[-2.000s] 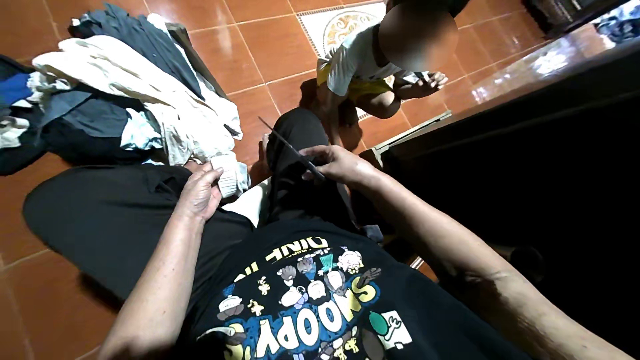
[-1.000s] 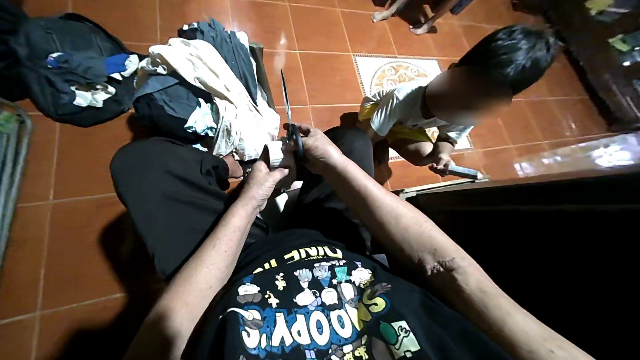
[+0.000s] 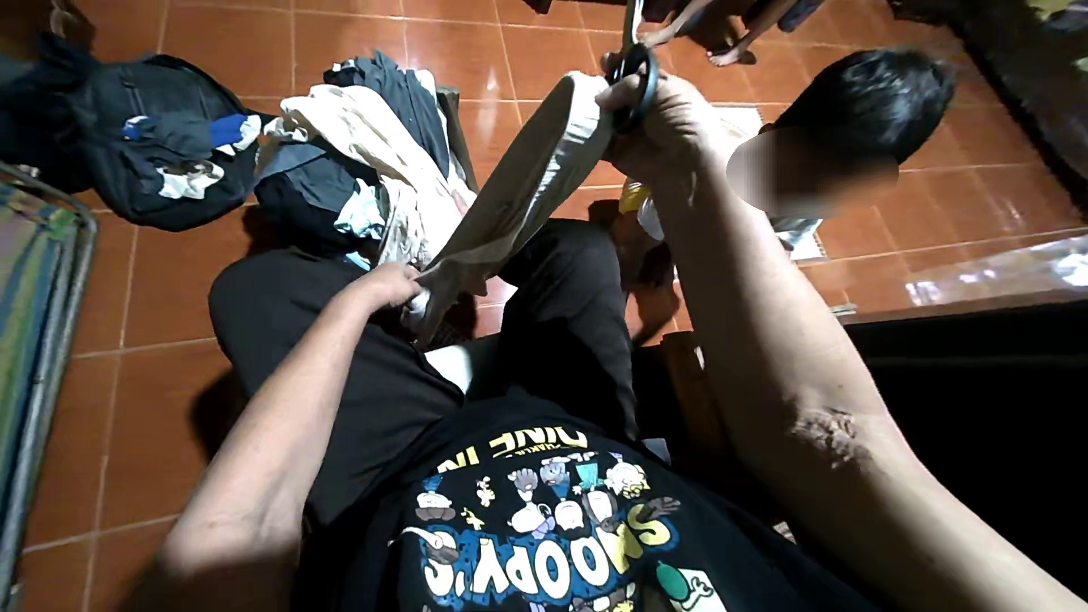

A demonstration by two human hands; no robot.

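A length of pale fabric (image 3: pixel 527 187) is stretched between my two hands above my knees. My left hand (image 3: pixel 387 287) grips its lower end over my left thigh. At the upper right, my right hand (image 3: pixel 659 123) holds the fabric's other end together with scissors (image 3: pixel 636 81); the black handles are in my fingers and the blades point away, cut off by the top of the view. Beyond my left hand lies a heap of clothes, with a cream garment (image 3: pixel 374 144) over dark ones (image 3: pixel 302 191).
A person (image 3: pixel 850 127) is low on the tiled floor (image 3: pixel 204 425) beside my right forearm. An open black bag (image 3: pixel 161 93) with cloth in it lies at the upper left. A metal-framed item (image 3: pixel 81 255) stands at the left edge. Another person's bare feet (image 3: pixel 731 55) show at the top.
My right hand has moved up and away from my left, and the pale fabric now spans between them. A second ago both hands were close together at my lap.
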